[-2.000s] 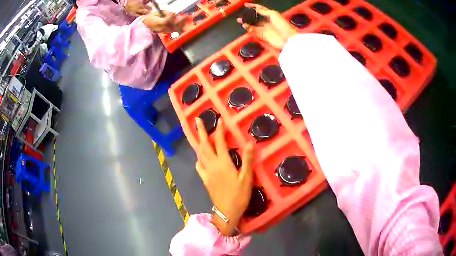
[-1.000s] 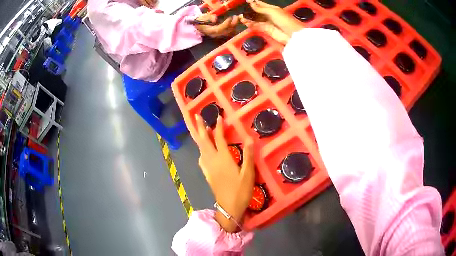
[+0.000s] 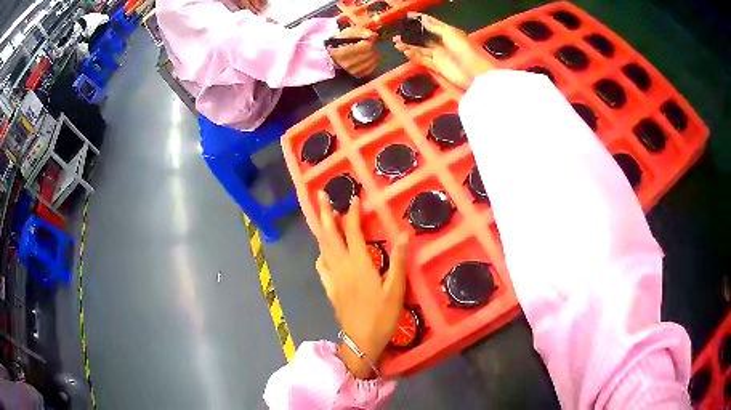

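Observation:
A large red foam tray lies tilted in front of me, with a black round watch body in each visible pocket. My left hand rests on its near left edge with fingers spread over the pockets, holding no watch. Beside it, one watch shows a red face, and another reddish one is partly hidden by my fingers. My right hand reaches past the tray's far side and holds a watch body at the fingertips. My right sleeve hides part of the tray.
Another person in a pink smock sits at the upper left, a hand holding a dark pen-like object near my right hand. A second red tray lies by that person. A blue stool stands left of my tray. Another red tray shows at lower right.
The other person's hand came over toward my right hand, then drew back slightly. My right hand still holds the watch. Two watches by my left hand changed from dark to red.

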